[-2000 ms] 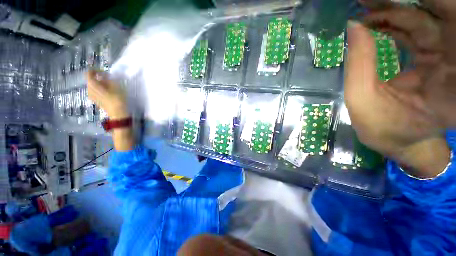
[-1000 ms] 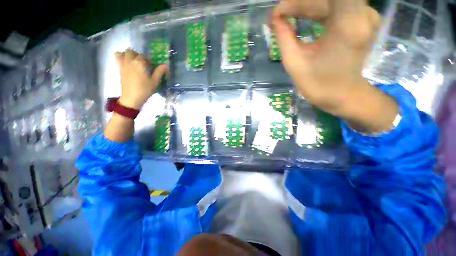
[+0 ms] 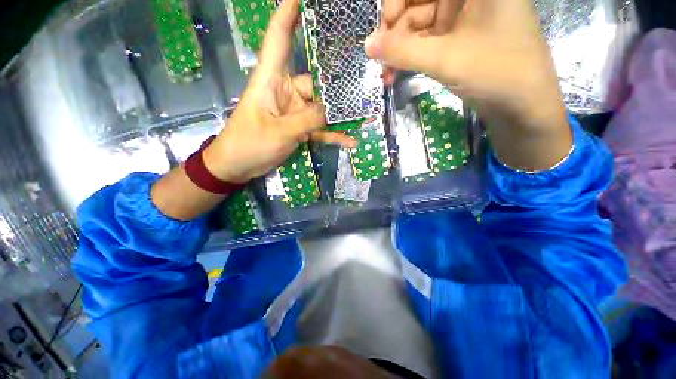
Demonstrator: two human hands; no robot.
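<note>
A patterned film piece point(image 3: 345, 63) with a silvery net-like face is held up over the tray at top centre; a thin green edge shows along its left side, seemingly a circuit board under it. My left hand point(image 3: 270, 122), with a red wristband, holds its left side. My right hand point(image 3: 474, 63) has its thumb and fingers closed at its right edge. Green circuit boards with pale pads lie in the pockets of a clear blister tray point(image 3: 215, 118); one board point(image 3: 370, 152) is just below the held piece, overlapping a silvery piece point(image 3: 352, 181).
More boards lie at the upper left point(image 3: 176, 37) and right point(image 3: 443, 129). Glossy clear plastic point(image 3: 585, 55) is at the upper right. A person's pink sleeve point(image 3: 648, 170) is at the right edge. Ridged clear trays point(image 3: 33, 192) stand at the left.
The view has shifted. My left hand has left the tray's left side and come to the centre. The patterned piece is now plainly seen between both hands.
</note>
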